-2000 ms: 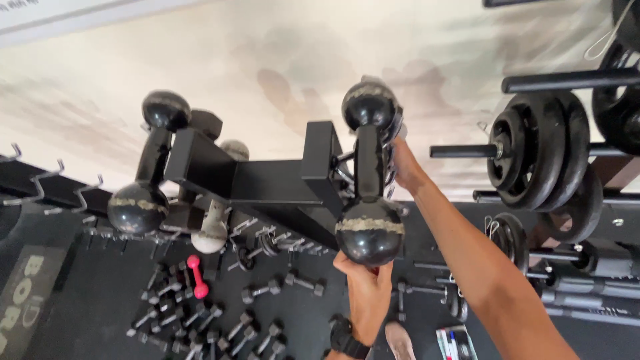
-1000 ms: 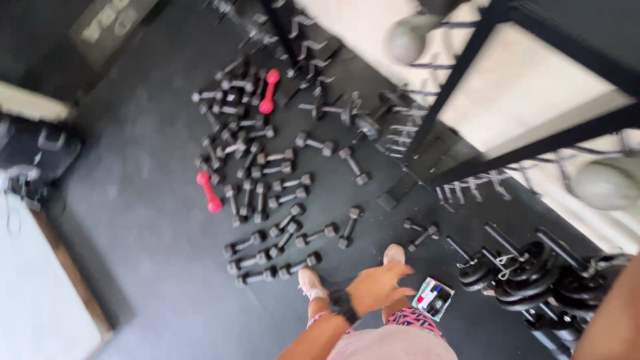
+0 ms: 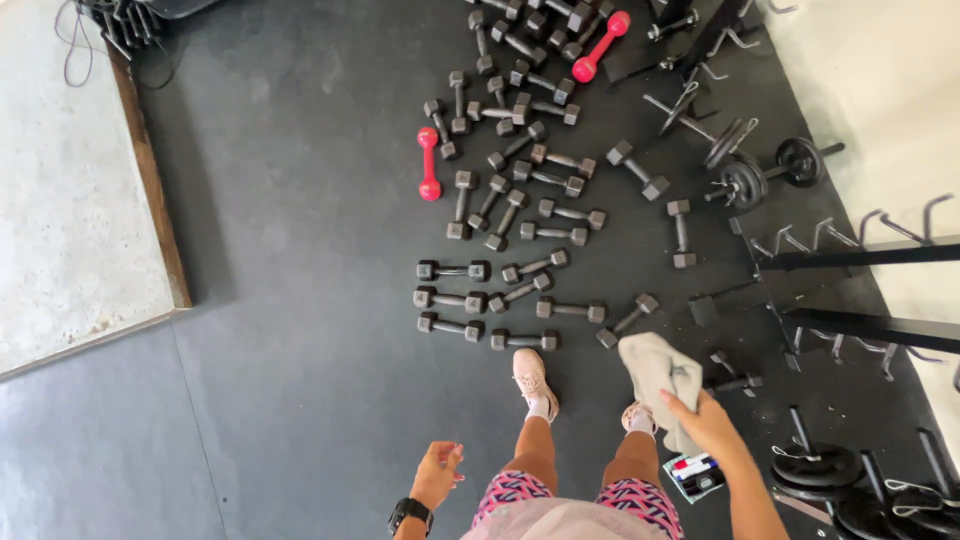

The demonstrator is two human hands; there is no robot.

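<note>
My right hand [image 3: 701, 424] grips a crumpled light grey cloth [image 3: 656, 375], held above my right shoe. Nothing is in my left hand [image 3: 439, 471], which hangs at the lower middle with its fingers loosely curled, a black watch [image 3: 410, 514] on the wrist. In front of my feet, many dark hex dumbbells [image 3: 570, 308] lie scattered on the black floor. Near my left shoe [image 3: 531, 377], three lie roughly parallel, among them a hex dumbbell marked 4 [image 3: 450, 300]. One pink dumbbell [image 3: 428, 163] lies at the left edge of the spread and another pink dumbbell [image 3: 602, 46] farther up.
A black rack with metal hooks [image 3: 862, 257] stands at the right by the pale wall. Weight plates [image 3: 816, 469] sit on pegs at the lower right, beside a small box with markers [image 3: 693, 475]. A raised pale platform [image 3: 82, 187] with a wooden edge is at the left.
Two seconds ago my hands were at a black ball-ended dumbbell on a rack; now they are away from it, and the cloth shows in my right hand. The view has swung down to the floor.
</note>
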